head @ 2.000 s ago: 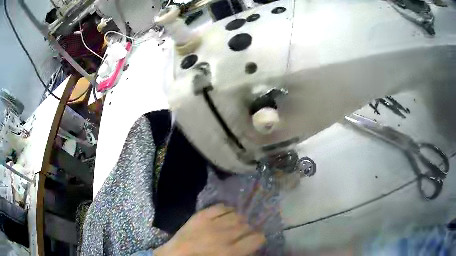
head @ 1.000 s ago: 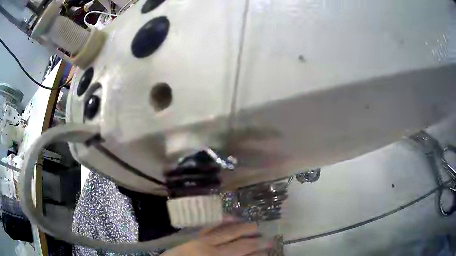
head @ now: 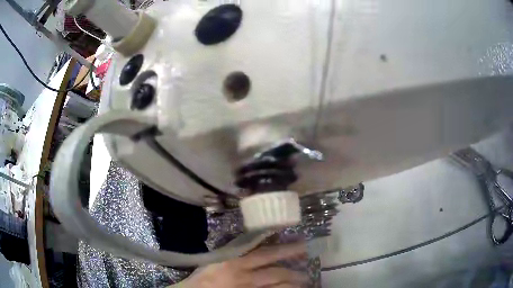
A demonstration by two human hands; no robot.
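Note:
My left hand point(head: 253, 273) lies flat at the bottom centre, fingers stretched towards the needle area, on brown-grey printed fabric point(head: 218, 229). The thread cover and tension dial partly hide its fingers. Grey speckled fabric point(head: 121, 211) drapes at the left. A black fabric piece point(head: 179, 222) lies between it and the needle area. The cream sewing machine head point(head: 185, 84) fills the upper view, with its white tension dial point(head: 271, 210) in front. The needle itself is hidden. My right hand is not in view.
Shears point(head: 488, 191) lie on the white table point(head: 394, 225) at the right, cut off by the edge. The curved thread cover point(head: 70, 197) loops at the left. Beyond it are a brown table edge point(head: 53, 126) and clutter.
The view has moved much closer to the machine head, which now hides more of the cloth, then shifted slightly. My left hand stays on the cloth near the needle area.

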